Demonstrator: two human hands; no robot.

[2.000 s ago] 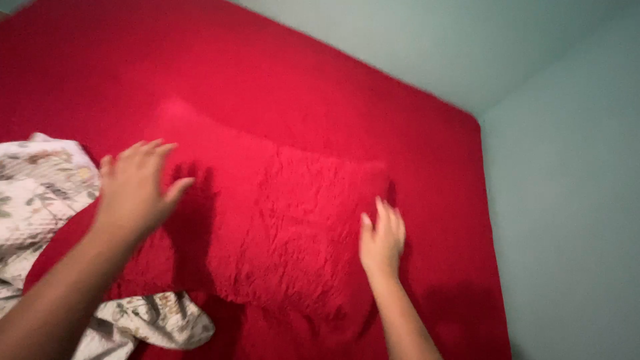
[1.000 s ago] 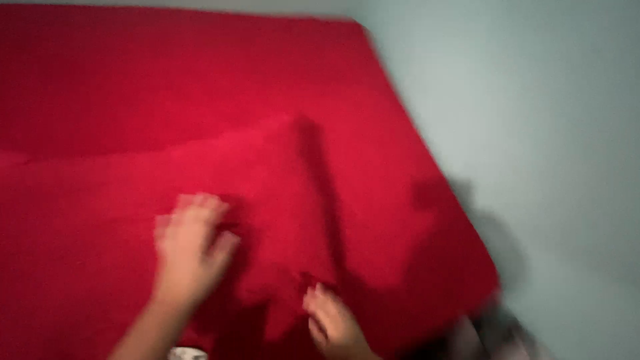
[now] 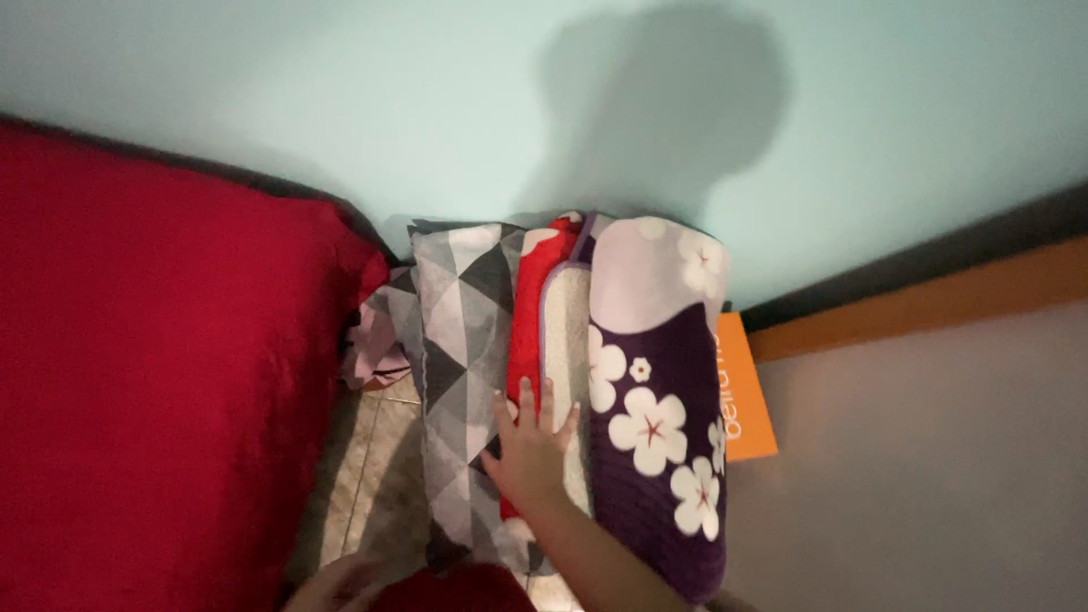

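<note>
Several folded textiles stand side by side against the wall: a grey geometric-patterned pillow or folded cloth (image 3: pixel 467 340), a red cloth (image 3: pixel 529 340), a cream piece with purple edging (image 3: pixel 568 331) and a purple blanket with white flowers (image 3: pixel 654 391). My right hand (image 3: pixel 531 450) lies over the red and cream pieces with fingers spread, gripping nothing that shows. My left hand (image 3: pixel 340 582) is blurred at the bottom edge, beside a dark red cloth (image 3: pixel 459 591); whether it holds that cloth is unclear.
A bed with a red sheet (image 3: pixel 153 382) fills the left side. Between it and the textiles are floor tiles (image 3: pixel 374 459) and a crumpled pinkish cloth (image 3: pixel 374 340). An orange item bearing writing (image 3: pixel 748 391) sits behind the purple blanket. A pale green wall (image 3: pixel 340 102) rises behind.
The view has swung right, from the red bed to the textiles by the wall. Both hands were over the red bedding before; my right hand now rests on the folded textiles.
</note>
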